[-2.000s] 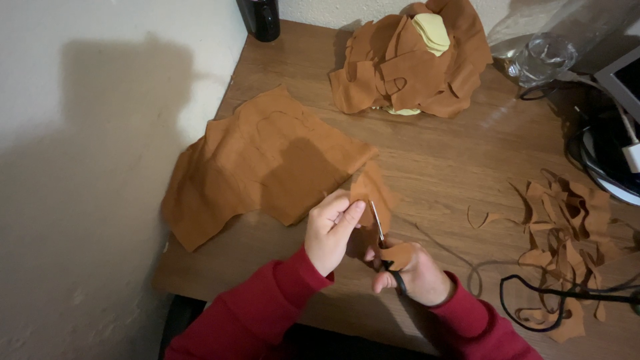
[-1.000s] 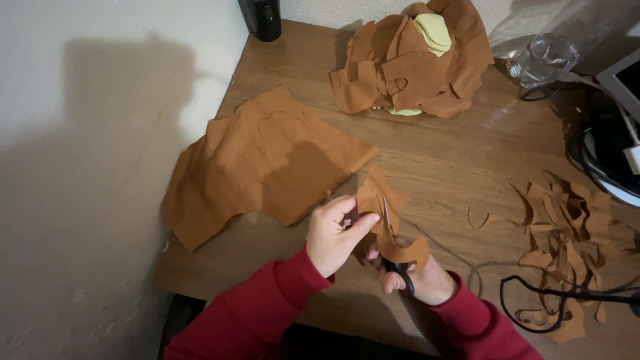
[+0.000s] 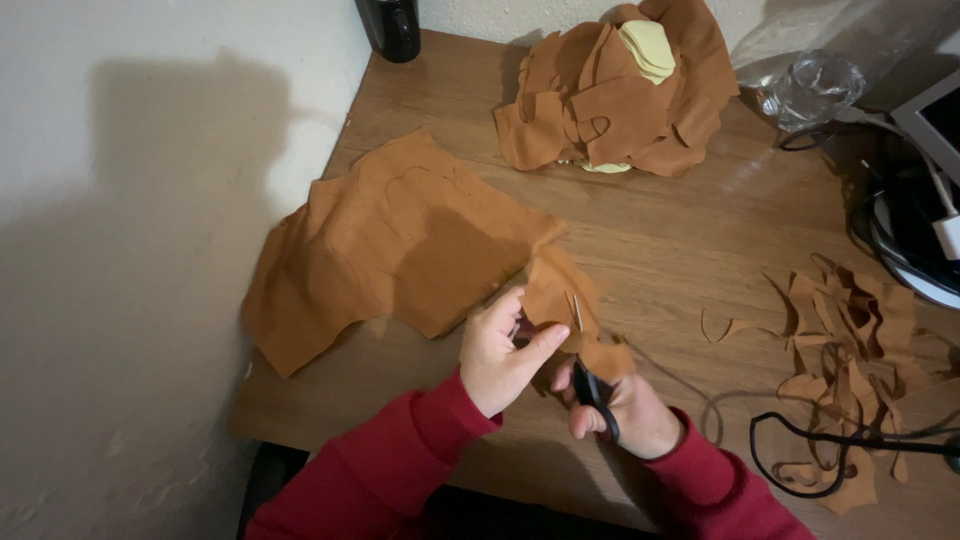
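A small brown leather-like piece (image 3: 559, 281) is pinched between the thumb and fingers of my left hand (image 3: 506, 352). My right hand (image 3: 630, 412) grips black-handled scissors (image 3: 592, 394), whose blades lie against that piece. A partly cut strip of it (image 3: 609, 358) curls over the right hand. Up and to the left, a larger brown sheet (image 3: 420, 232) with faint drawn outlines lies on the table, its right corner close to the small piece. The fingertips behind the piece are hidden.
A pile of brown pieces (image 3: 622, 112) with pale yellow pieces (image 3: 649, 51) lies at the back. Thin offcuts (image 3: 847, 360) are heaped at the right, beside a black cable loop (image 3: 799, 427). A black mug (image 3: 394, 30), a clear plastic bottle (image 3: 817, 86) and a grey-framed device (image 3: 930, 112) stand around the wooden table's (image 3: 705, 225) edges.
The small piece has turned in my hands, and its cut strip has moved from over the right hand's fingers to beside the blades. The large sheet and the piles have stayed put.
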